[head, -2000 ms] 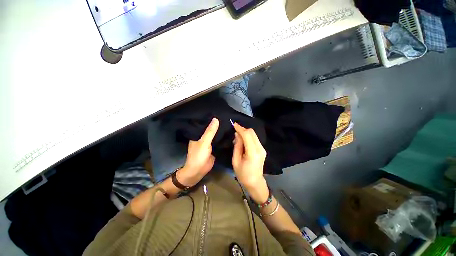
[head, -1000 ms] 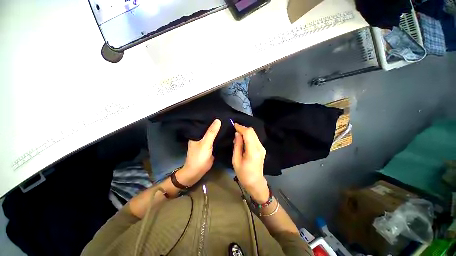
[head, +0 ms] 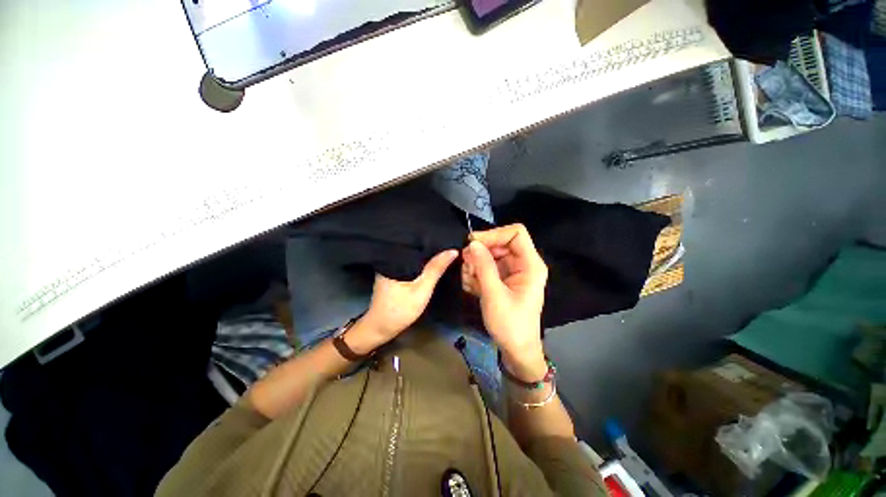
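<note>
A black garment (head: 593,248) lies across my lap below the table edge, one end reaching right. My left hand (head: 400,299) is at the garment's left part, thumb pointing up and right, its other fingers hidden in or under the black cloth. My right hand (head: 512,281) is just right of it, thumb and index finger pinched on a thin pale sliver (head: 469,225), perhaps a needle or small tool, pointing up. The two hands' fingertips are close together. Whether thread is there I cannot tell.
The white table (head: 291,146) runs above my lap, with a machine bed plate (head: 311,29), a dark phone (head: 495,12) and a tan strip (head: 604,17). A white basket (head: 748,102) stands right. A carton (head: 714,417) is lower right. A black garment pile (head: 117,398) hangs left.
My right hand has moved right and slightly up, its sliver now more upright. My left thumb has tilted right toward the right fingertips. The view has shifted slightly.
</note>
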